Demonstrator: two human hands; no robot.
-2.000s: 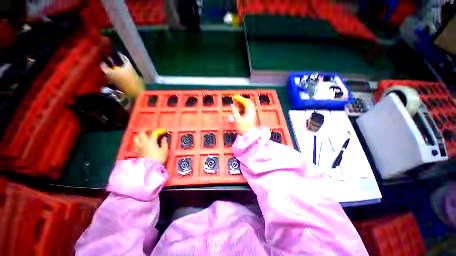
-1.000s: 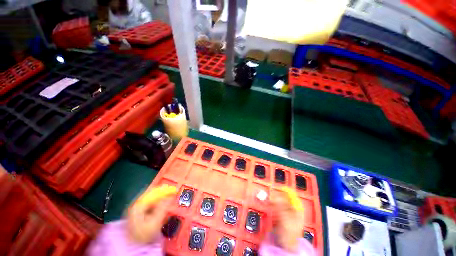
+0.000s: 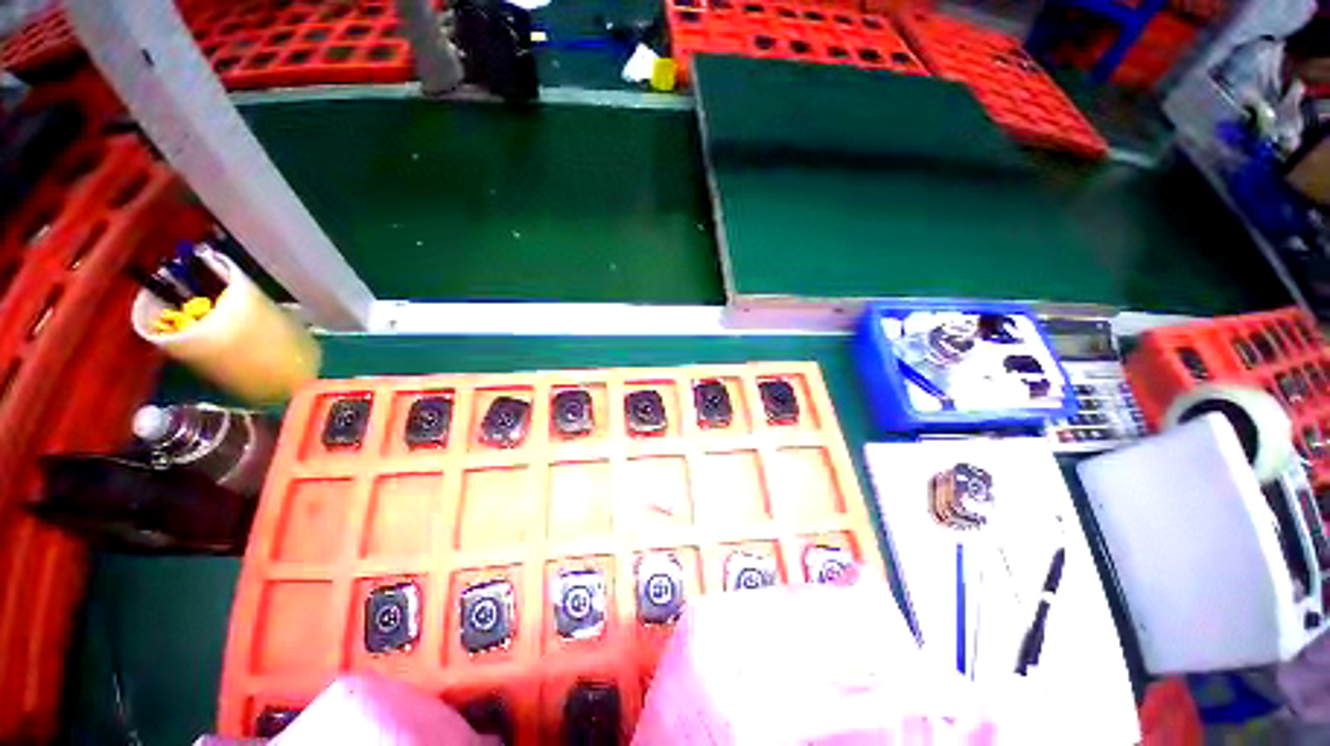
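Observation:
The orange-red tray lies in front of me. Its back row holds dark watch bodies; the row in front of that has empty pockets. The third row holds watch bodies with round sensor windows, and its leftmost pocket is empty. Darker watch bodies show at the bottom edge, partly cut off. Two pink sleeves cover the tray's near part. Neither of my hands shows; whatever they hold is out of the picture.
A stack of watch bodies and pens lie on white paper at the right. Beyond are a blue bin, calculator and white tape dispenser. A pen cup and bottle stand left; a metal post rises behind.
The view has swung back right and closer to the tray. Both hands, blurred over the tray a second ago, have left the picture. The leftmost third-row pocket, under my left hand two seconds ago, is empty.

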